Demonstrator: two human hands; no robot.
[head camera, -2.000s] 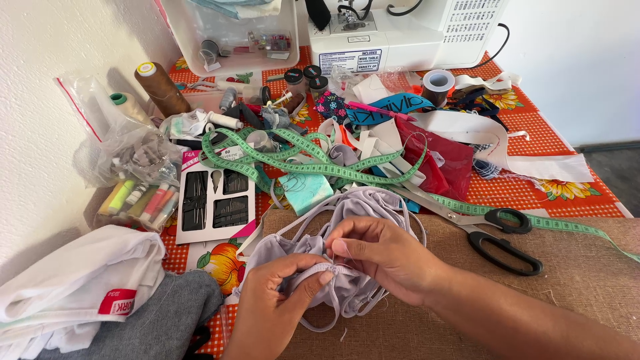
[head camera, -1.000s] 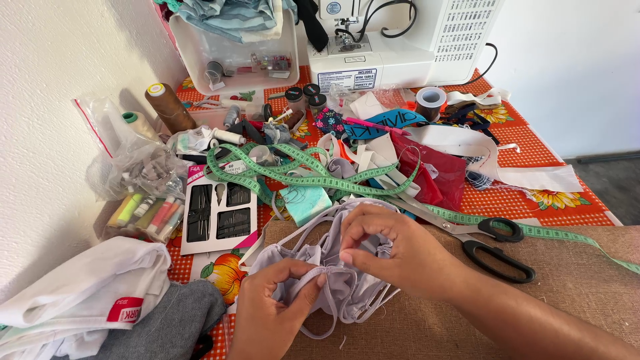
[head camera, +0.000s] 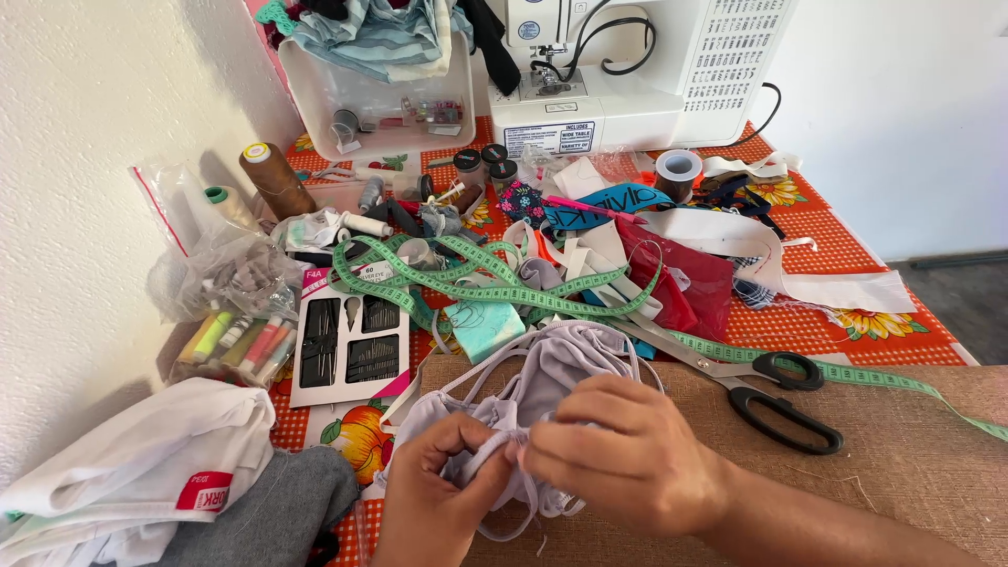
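Note:
A lavender strappy garment (head camera: 567, 354) lies bunched on brown woven cloth at the lower middle. My left hand (head camera: 453, 480) pinches its narrow edge between thumb and fingers. Close against it, my right hand (head camera: 622, 453) has its fingertips drawn together at the same edge; whether they hold a needle, thread or the fabric itself cannot be seen. Black-handled scissors (head camera: 740, 370) lie to the right of the garment, their blades partly under other items. Just behind the garment is a light turquoise packet or cloth piece (head camera: 484, 327). A card of sewing needles (head camera: 350, 339) rests to the left.
A green measuring tape (head camera: 504, 293) winds across elastic and fabric scraps. Behind stand a white sewing machine (head camera: 630, 110) and a plastic bin (head camera: 378, 118). A brown thread cone (head camera: 277, 183) and bagged thread spools (head camera: 236, 346) are at left, above folded white cloth (head camera: 150, 457).
My right hand was raised higher over the garment one second ago; now it is lower, with its fingertips beside my left hand. My left hand keeps its pinch on the garment.

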